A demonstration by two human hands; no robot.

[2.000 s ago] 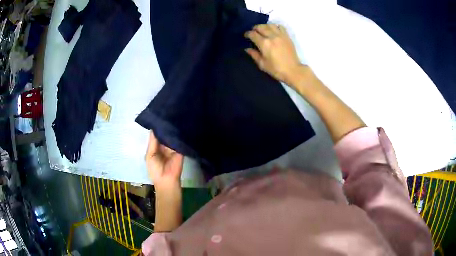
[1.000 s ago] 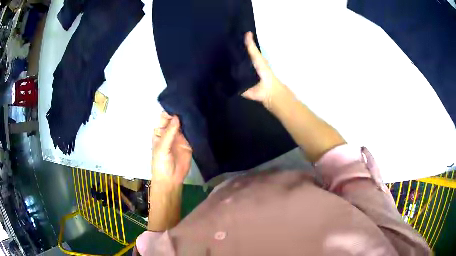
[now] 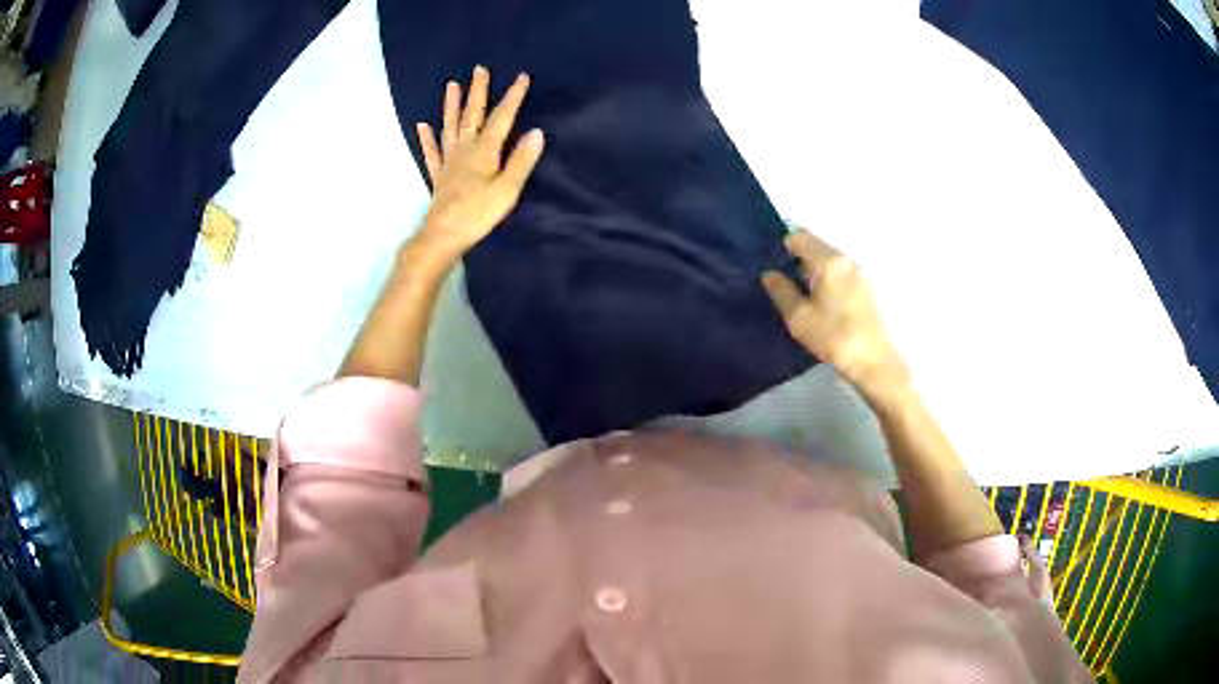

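A large navy garment panel point(image 3: 602, 174) lies on the white table in front of my body, running up past the top edge of the view. Faint wrinkles cross its middle. My left hand point(image 3: 477, 167) lies palm down with fingers spread on the panel's left edge. My right hand point(image 3: 829, 301) pinches the panel's right edge between thumb and fingers, low on the right side.
Navy scraps with fringed edges point(image 3: 154, 187) lie at the left of the white table point(image 3: 321, 254), beside a small tan scrap point(image 3: 218, 233). A second navy cloth point(image 3: 1096, 120) lies at far right. Yellow wire racks point(image 3: 194, 501) stand below the table edge, and a red object point(image 3: 23, 203) is at far left.
The panel's folded-over part now lies flatter. My left hand has moved from the lower left corner up onto the cloth. My right hand has moved down and right to the panel's right edge.
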